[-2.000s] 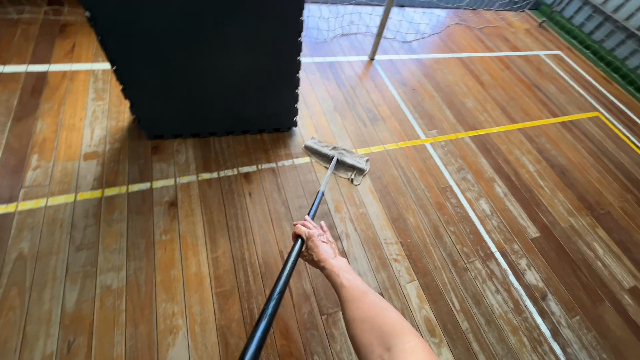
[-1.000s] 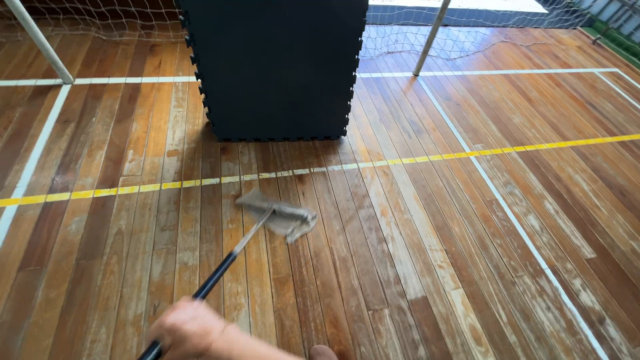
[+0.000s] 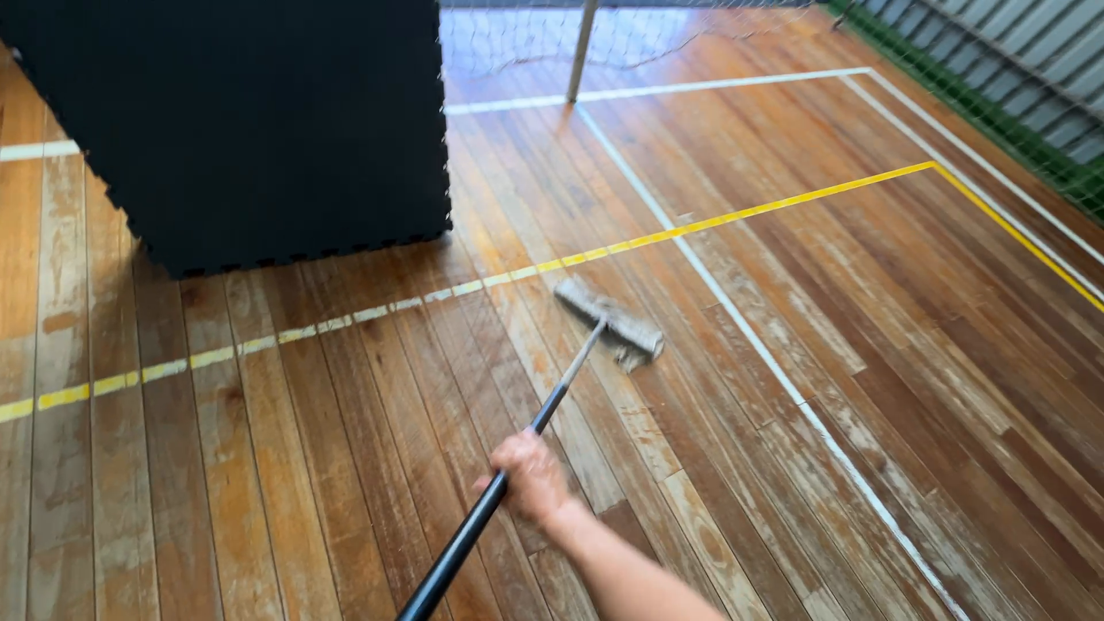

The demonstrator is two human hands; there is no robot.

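Note:
My right hand [image 3: 528, 470] is closed around the black pole [image 3: 470, 526] of a floor mop, partway along it. The pole slants up and to the right from the bottom edge. At its far end a grey cloth-covered mop head [image 3: 611, 321] lies on the worn wooden floor [image 3: 552, 517], just on the near side of a yellow painted line [image 3: 733, 216]. The cloth looks slightly blurred, with a loose flap on its near side. My left hand is out of view, and so is the pole's near end.
A tall dark block with interlocking toothed edges, like foam mats [image 3: 285, 129], stands at the upper left. Behind it are a metal goal post [image 3: 582, 52] and netting [image 3: 517, 43]. White lines cross the planks. A corrugated fence [image 3: 1018, 60] runs along the upper right.
The mop head was nearer the dark block's front a second ago and is now further right, toward the white line. My right hand still grips the pole. The view has turned too.

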